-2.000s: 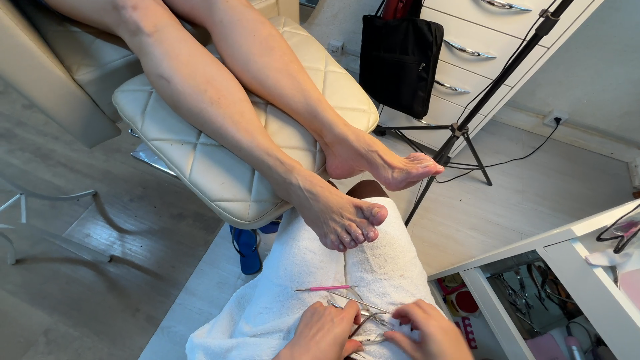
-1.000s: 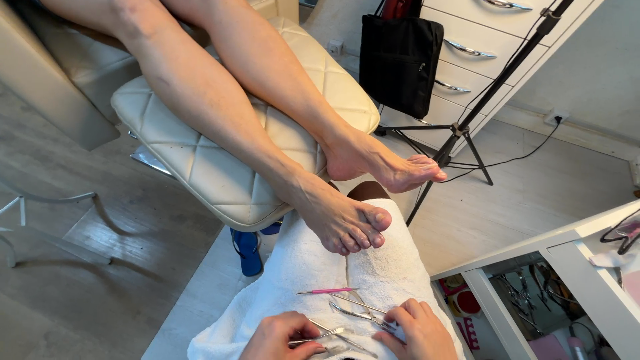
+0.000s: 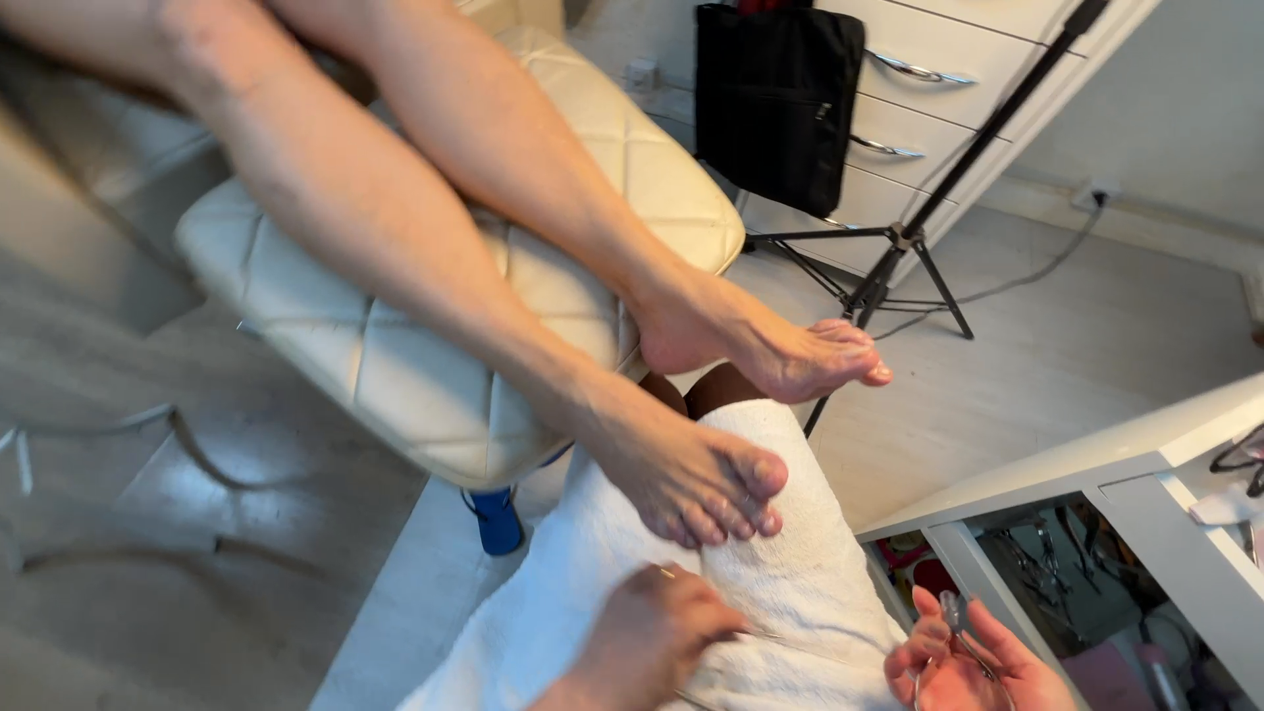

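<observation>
My left hand [image 3: 647, 637], blurred, is closed around slim metal tools [image 3: 760, 633] low over the white towel [image 3: 780, 563] on my lap; the kind of tool is unclear. To the right, my right hand [image 3: 978, 657] is palm up, its fingers around metal nippers [image 3: 963, 632] with a clear cap on the tip. Another person's near foot [image 3: 691, 464] rests over the towel, toes toward me. The far foot [image 3: 780, 346] extends past the edge of the cream quilted footrest [image 3: 434, 395].
A black tripod [image 3: 894, 237] stands before a white drawer unit [image 3: 928, 109] with a hanging black bag [image 3: 780, 104]. At right, an open white drawer [image 3: 1027, 494] holds metal tools [image 3: 1047, 563]. A blue flip-flop [image 3: 499, 523] lies below the footrest.
My right hand has moved right from the lap with the nippers and turned palm up. My left hand has shifted toward the near foot. The pink stick and tools spread on the towel no longer show.
</observation>
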